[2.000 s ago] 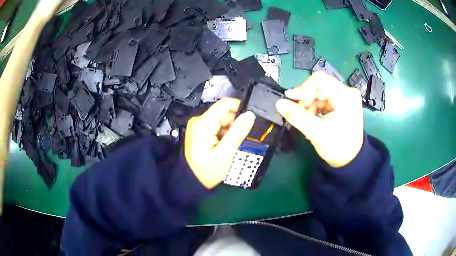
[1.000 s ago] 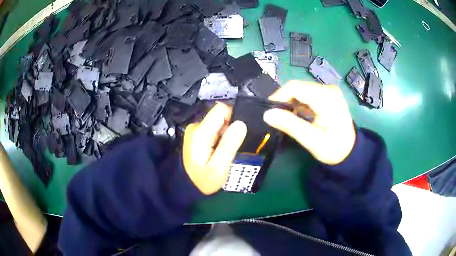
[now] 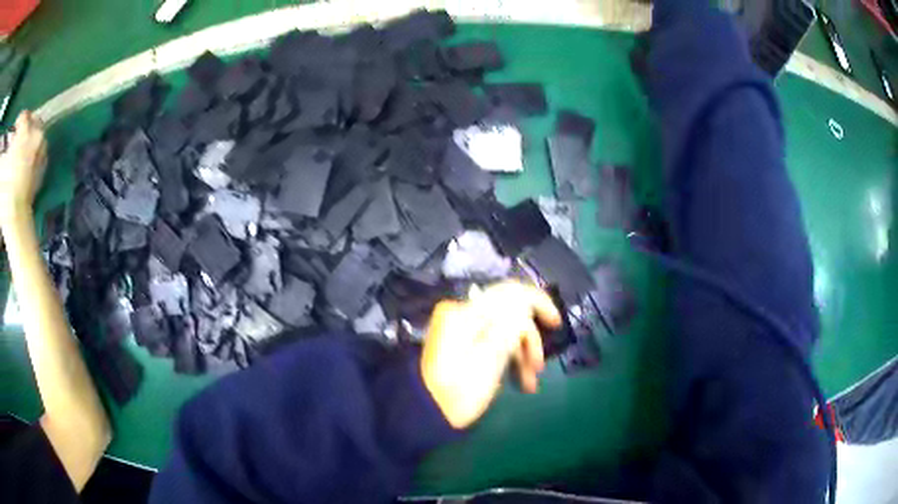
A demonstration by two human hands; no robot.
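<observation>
My left hand (image 3: 482, 349) is over the lower right edge of the heap of thin dark inner plates (image 3: 305, 182). Its fingers are curled and blurred. A dark piece (image 3: 556, 335) shows beside the fingertips; I cannot tell whether the hand holds it. A bright silver-faced plate (image 3: 497, 148) lies at the heap's right side, and another pale plate (image 3: 475, 256) lies just above my left hand. My right hand is out of the picture; only its dark blue sleeve shows, reaching up to the top edge. The phone with the white keypad board is not visible.
Another person's bare arm (image 3: 44, 325) reaches in at the left edge. A pale strip (image 3: 246, 41) borders the green table at the back. A black slab (image 3: 778, 34) is at the upper right beside my sleeve. A small pale ring (image 3: 835, 129) lies far right.
My hands have parted. The right arm has stretched forward, its hand leaving the picture. The left hand has moved right and down; the phone between them is gone from sight. The view has shifted.
</observation>
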